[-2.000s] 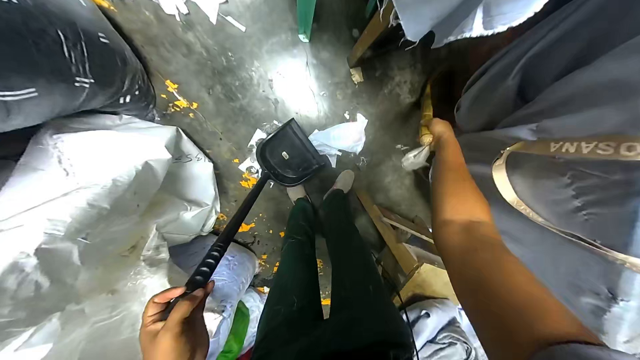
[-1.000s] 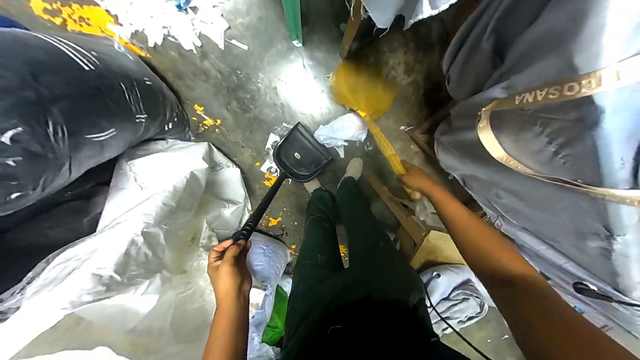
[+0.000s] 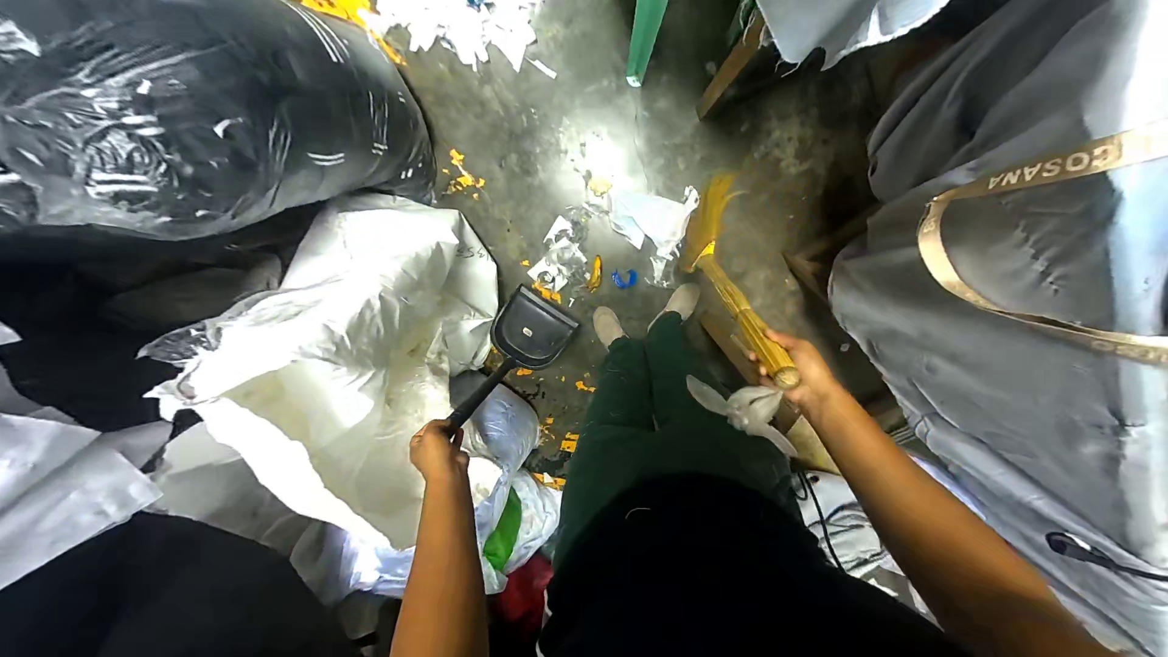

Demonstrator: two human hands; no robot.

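Note:
My left hand (image 3: 440, 451) grips the handle of a black dustpan (image 3: 534, 328), whose pan lies left of my feet. In my right hand (image 3: 803, 370) is the thick handle of a yellow broom (image 3: 707, 228); its bristles point up the view beside some scraps. A knotted pale cloth or plastic strip (image 3: 753, 408) hangs near the broom's handle end. Between pan and bristles lie a white and light blue scrap (image 3: 652, 217), crumpled clear plastic (image 3: 564, 255), a small yellow piece (image 3: 595, 273) and a blue curved piece (image 3: 625, 278).
A black wrapped bundle (image 3: 274, 119) and an open white sack (image 3: 365, 365) stand at the left. Grey fabric with a lettered tan band (image 3: 949, 246) fills the right. White scraps (image 3: 474, 27) lie at the top, near a green leg (image 3: 646, 41). Yellow bits dot the concrete floor.
The broom has come into full view in my right hand, its bristles now right of the scraps. The dustpan has moved to the left, away from the scraps. The plastic, yellow and blue pieces now show plainly.

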